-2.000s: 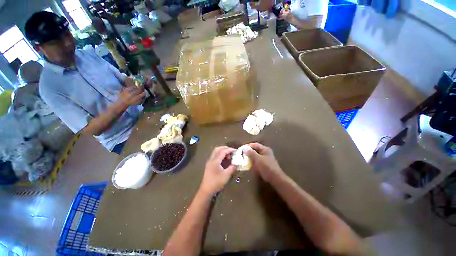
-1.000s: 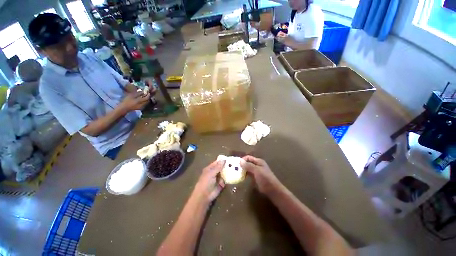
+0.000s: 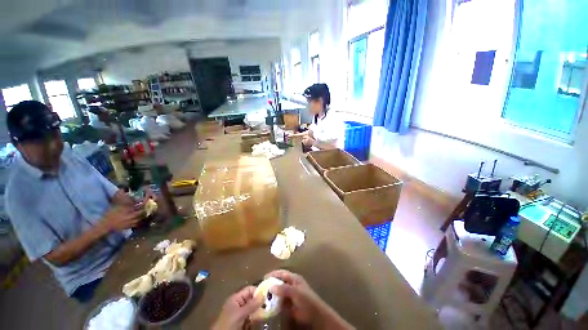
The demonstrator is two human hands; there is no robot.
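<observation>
A cream-white plush head piece (image 3: 266, 298) with a dark eye dot is held between both my hands, low in the middle of the view. My left hand (image 3: 237, 309) grips its left side. My right hand (image 3: 298, 298) grips its right side. Both forearms are cut off by the bottom edge. The bowl of dark eyes (image 3: 165, 301) stands to the left, and the bowl of white washers (image 3: 113, 316) beside it is partly cut off. A pile of cream skins (image 3: 162, 269) lies behind the bowls.
A taped carton (image 3: 237, 205) stands mid-table, with separate skins (image 3: 287, 242) to its right. A small blue-white object (image 3: 202, 276) lies by the dark bowl. One person (image 3: 64, 213) works at left by a green press (image 3: 164, 193). Open cartons (image 3: 364, 193) stand at right; another person sits beyond.
The view has tilted up, so table and hands sit lower in it. The head piece, earlier held facing me with two dark dots showing, is now turned, with one dot clearly visible.
</observation>
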